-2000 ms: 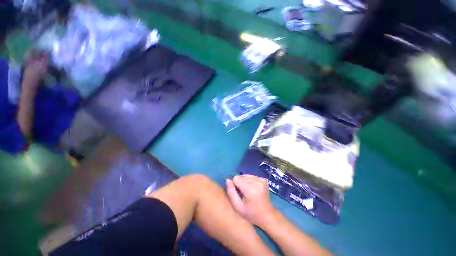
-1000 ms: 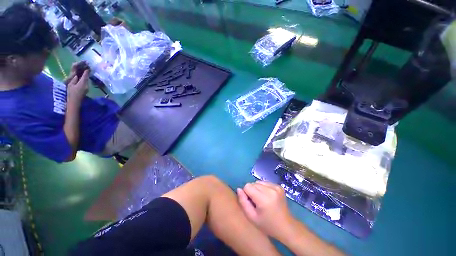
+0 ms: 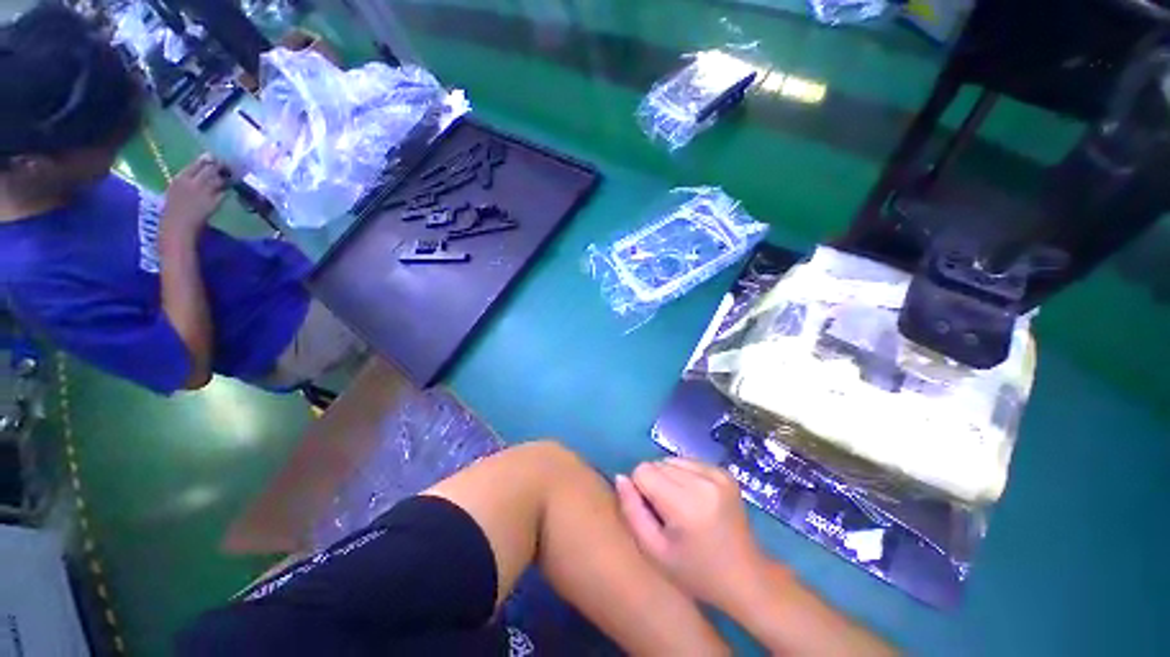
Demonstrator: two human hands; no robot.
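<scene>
My right hand (image 3: 686, 520) is bare, its fingers curled in, with nothing visible in them. It lies against a bare bent limb that looks like my left arm, coming out of black cloth. My left hand is out of the picture. A clear bagged frame (image 3: 680, 253) lies on the green mat ahead. To its right stands the black hand press; its dark press head (image 3: 962, 308) is over the film-wrapped cream fixture (image 3: 873, 398). The black base plate (image 3: 821, 520) with white lettering shows in front.
A black tray (image 3: 423, 315) holds several black clips at the left. A cloudy plastic bag (image 3: 334, 135) lies behind it. Another bagged piece (image 3: 699, 96) is at the back. An open carton (image 3: 302, 469) with clear film sits below the bench. A person in blue (image 3: 90, 276) is at far left.
The view has swung and steadied, so the press and the person show more fully. My right hand stays against the bent limb, with its fingers curled.
</scene>
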